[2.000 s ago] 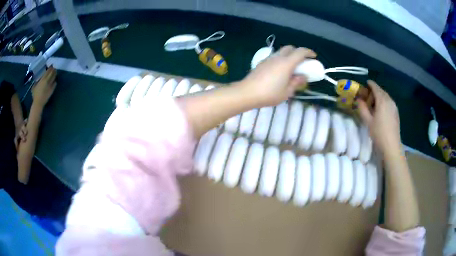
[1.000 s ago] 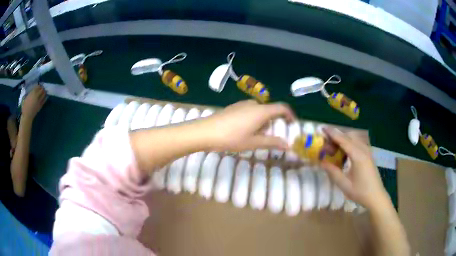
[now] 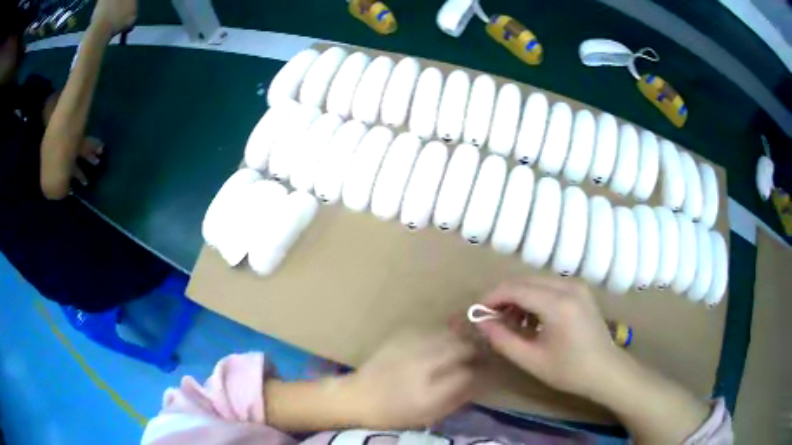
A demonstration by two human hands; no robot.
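Note:
My right hand (image 3: 556, 335) is over the front right of the cardboard, fingers closed on a white cord loop (image 3: 480, 313) that sticks out at the fingertips. The end of a yellow charm (image 3: 620, 334) shows behind that hand; the rest of it is hidden. My left hand (image 3: 421, 374) is blurred, just left of the right hand and near the cardboard's front edge. Whether it holds anything cannot be told. White oval units (image 3: 469, 193) stand close together in two long rows on the cardboard sheet (image 3: 373, 278), with a few more at its left end.
Strapped units with yellow charms (image 3: 514, 39) lie on the green surface beyond the pale metal edging (image 3: 130, 36). A second cardboard sheet (image 3: 768, 322) is at the far right. Another person's arm (image 3: 74, 113) is at the left, by a blue stool (image 3: 130, 335).
Both hands have moved from over the rows to the front of the cardboard. The yellow charm is now mostly hidden by the right hand. The view has shifted, showing the rows uncovered.

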